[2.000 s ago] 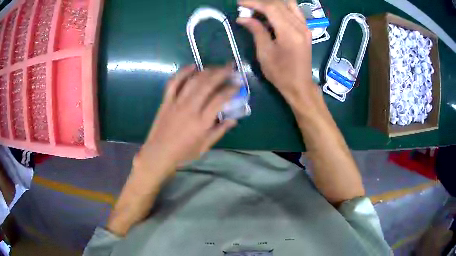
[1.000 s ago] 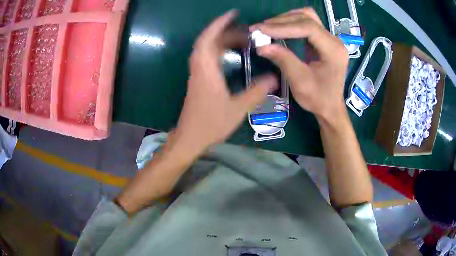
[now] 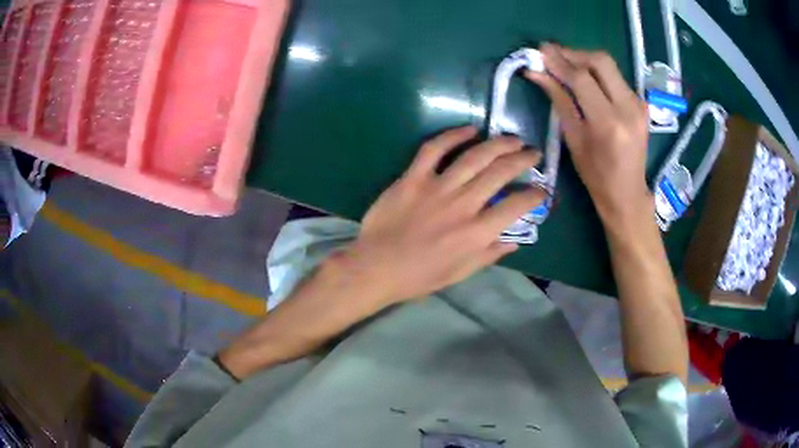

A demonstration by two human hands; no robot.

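A white-silver loop frame (image 3: pixel 500 98) lies on the dark green bench in front of me, its rounded end pointing away. My left hand (image 3: pixel 451 206) lies over its lower part and covers much of the base plate and blue strip, with the fingers on the frame. My right hand (image 3: pixel 604 122) has thumb and fingertips closed on the rounded end of the loop. A white fitting (image 3: pixel 535 59) shows partly at those fingertips; the rest is hidden.
A pink parts tray (image 3: pixel 229 166) with tiny parts is at the left. An open cardboard box (image 3: pixel 714 229) of white fittings (image 3: pixel 759 219) is at the right. Two similar units (image 3: pixel 700 144) with blue strips lie between my right hand and the box. The bench's near edge runs below my hands.
The view has shifted, so the bench items sit further right. My left hand has come down onto the frame's lower part. My right hand has brought the white fitting to the loop's rounded end.
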